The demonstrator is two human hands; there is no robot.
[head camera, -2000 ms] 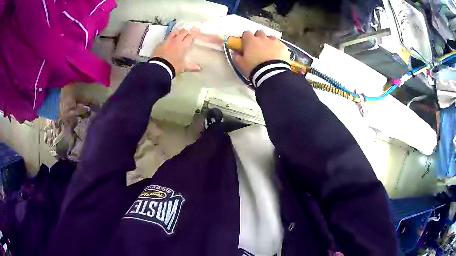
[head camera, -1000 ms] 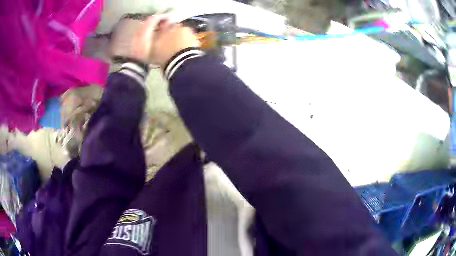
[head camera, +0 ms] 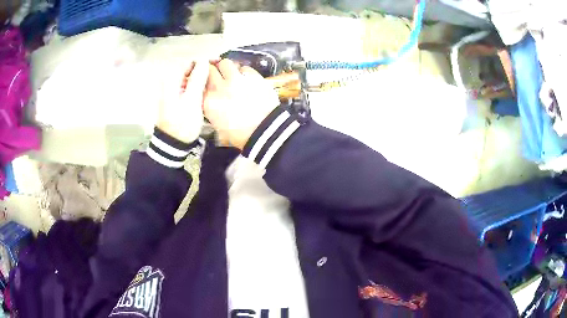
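Note:
The steam iron (head camera: 261,57), dark with a yellow-orange handle, lies on the overexposed pale garment (head camera: 379,115) on the pressing board. My right hand (head camera: 239,102) is closed round the handle's left part; the handle's end shows past the wrist. My left hand (head camera: 181,109) is right beside it, seeming to touch it, with fingers pointing away from me. Its fingertips are washed out, so whether it grips cloth is hidden. The pale cloth also stretches out to the left of the hands.
Blue crates are at the upper left (head camera: 112,15) and lower right (head camera: 513,230). A blue hose (head camera: 398,56) runs from the iron to the upper right. Magenta garments (head camera: 13,99) hang at the left edge. Crumpled beige cloth (head camera: 74,186) and a dark heap (head camera: 53,261) lie lower left.
The iron and my right hand have moved left along the board, close to my left hand. The view has shifted, and the magenta garments now show only at the left edge.

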